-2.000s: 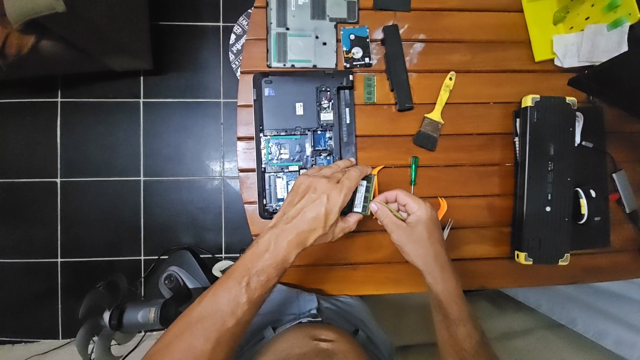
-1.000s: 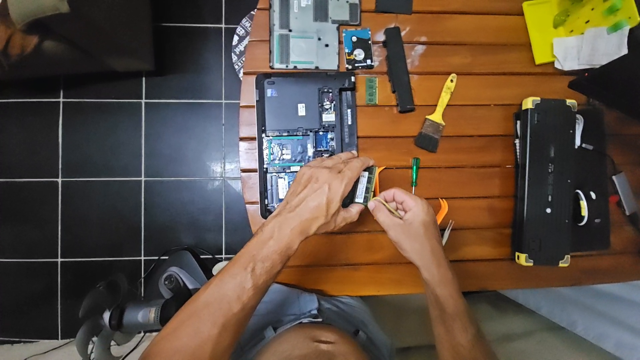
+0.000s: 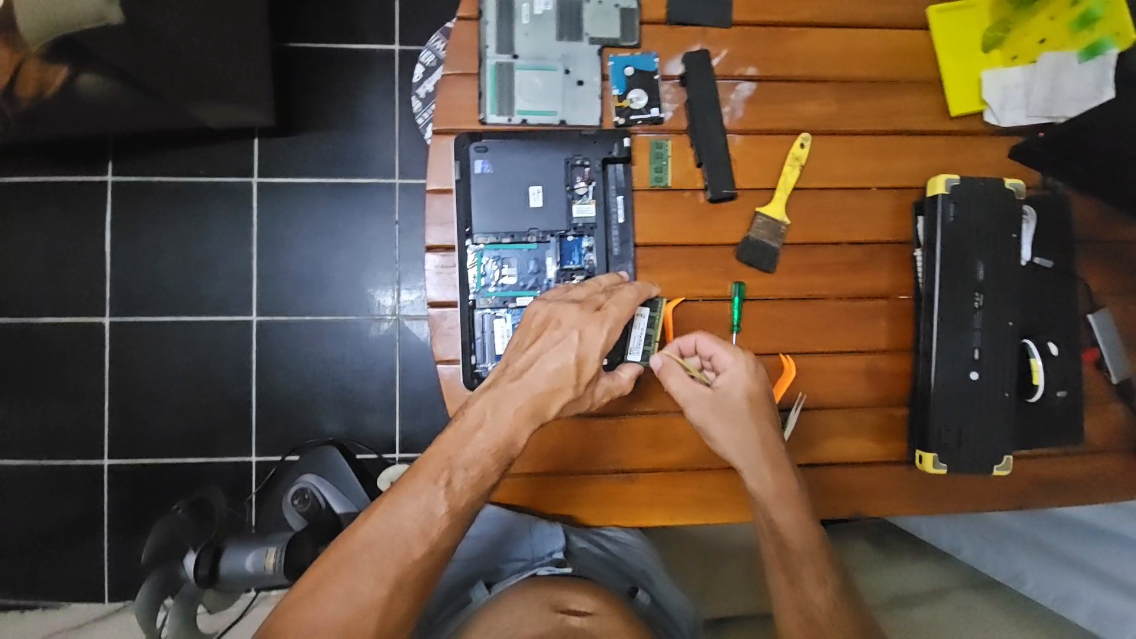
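Observation:
An opened laptop base (image 3: 519,186) lies upside down on the slatted wooden table, its drive bay and boards exposed. My left hand (image 3: 572,346) rests over its lower right corner and holds a RAM module (image 3: 644,331) with a white label, fingers above and thumb below. Pinched in my right hand (image 3: 710,373) is a thin tan strip or stick (image 3: 687,366), its end close to the module's lower right corner; what it is cannot be told. An orange pry tool (image 3: 672,318) lies just right of the module, partly hidden. Another RAM module (image 3: 659,162) lies right of the laptop.
Above the laptop lie its bottom cover (image 3: 541,84) and a hard drive (image 3: 635,89). Rightward are a laptop battery (image 3: 709,129), a paintbrush (image 3: 775,204), a green screwdriver (image 3: 737,306), another orange pry tool (image 3: 784,376), tweezers (image 3: 793,417) and a black-and-yellow device (image 3: 969,324).

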